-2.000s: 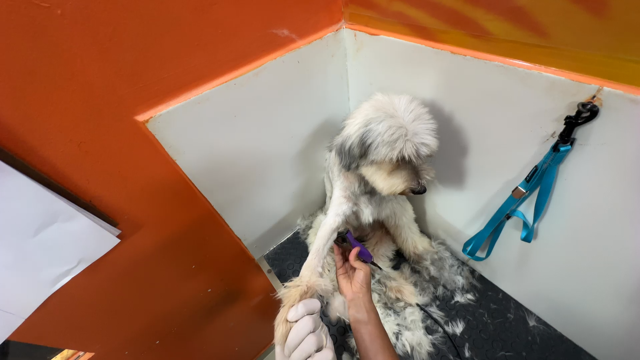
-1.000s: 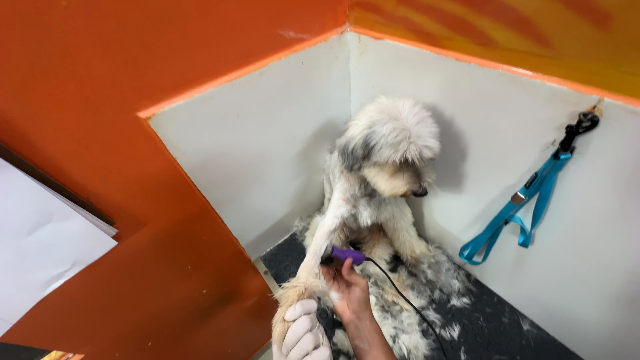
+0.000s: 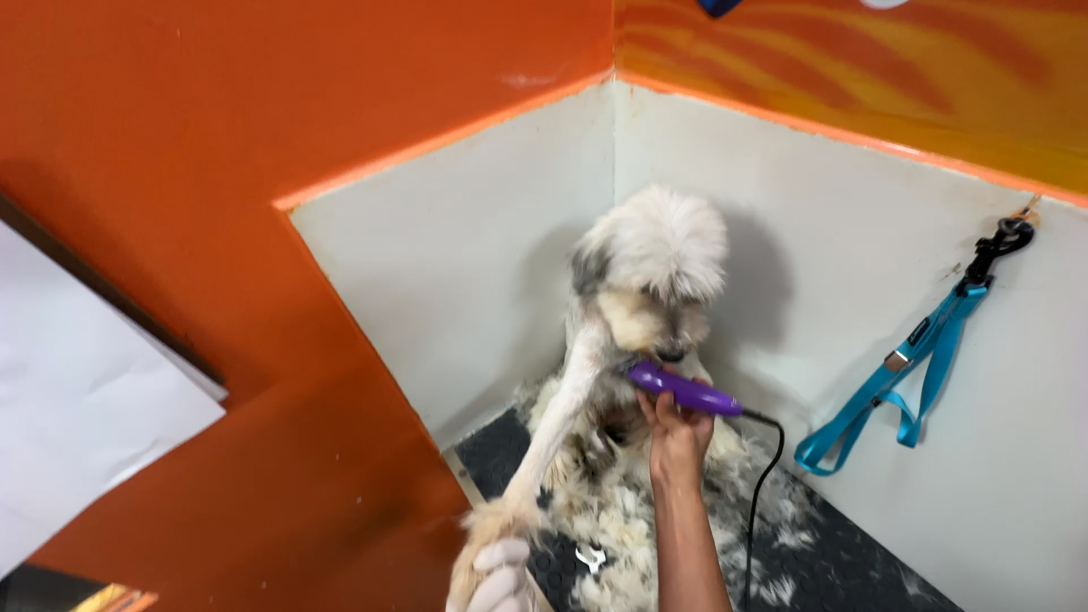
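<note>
A white and grey dog sits in the corner on a black studded mat, its head tipped down. My left hand, in a pale glove, grips the furry paw of the dog's outstretched front leg, which is clipped short above the paw. My bare right hand holds a purple corded electric clipper from below. The clipper's head is against or close to the dog's upper leg and chest, under its chin; exact contact is hard to tell. Its black cord hangs down on the right.
Cut fur lies in heaps on the black mat, with a small white and dark piece among it. A turquoise leash hangs by its clip on the right wall. White paper sheets are at the left, against the orange wall.
My right hand has moved the clipper up the leg, from its lower part toward the chest. My left hand still holds the paw. The dog's head has turned more to face forward.
</note>
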